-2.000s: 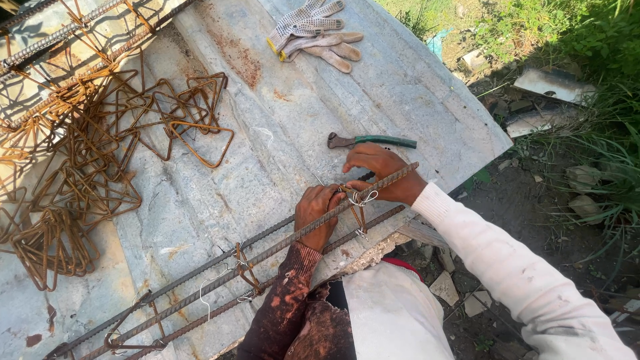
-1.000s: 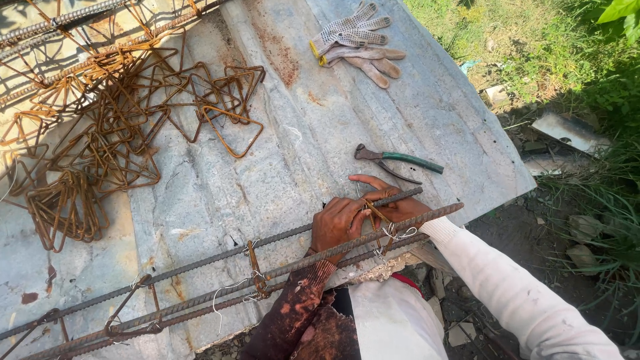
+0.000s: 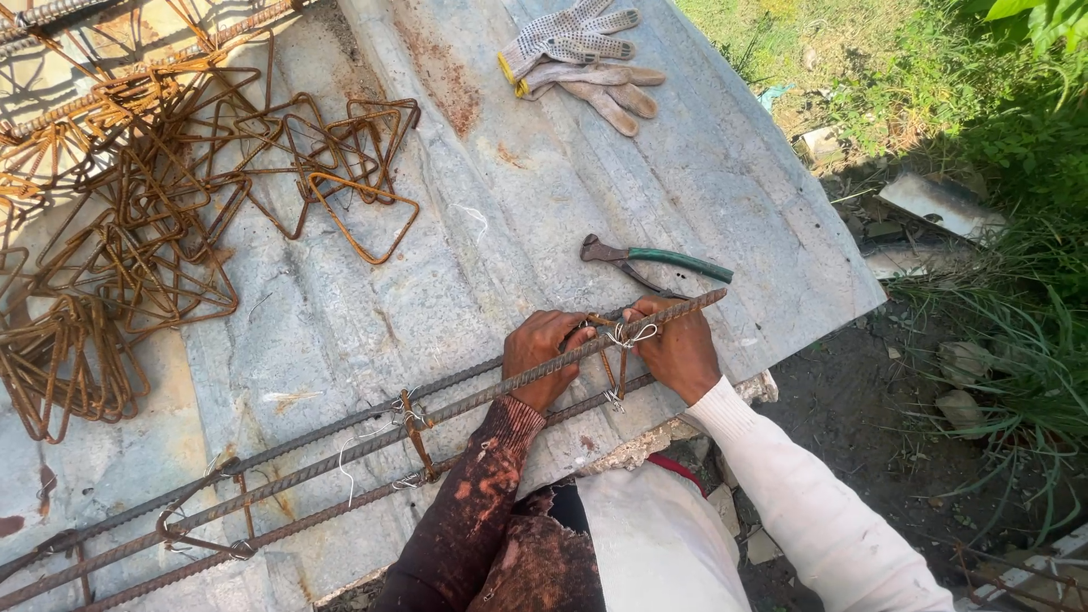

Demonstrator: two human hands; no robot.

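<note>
A cage of ribbed steel rebars with rusty stirrups tied on by wire runs from the lower left toward the centre. My left hand is closed around the rebar near the end stirrup. On the other side of that stirrup, my right hand has its fingers at the bars beside a white wire tie; what its fingertips hold is hidden. Just beyond the right hand lie end-cutting pincers with green handles, one handle partly behind the hand.
Corrugated metal sheet covers the work surface. A heap of rusty stirrups lies at the left, with more rebar behind it. Work gloves lie at the back. Beyond the sheet's right edge are rubble and grass.
My right hand has drawn back from reaching across the bars, its extended finger now bent in by the end stirrup. The left hand stays around the bars.
</note>
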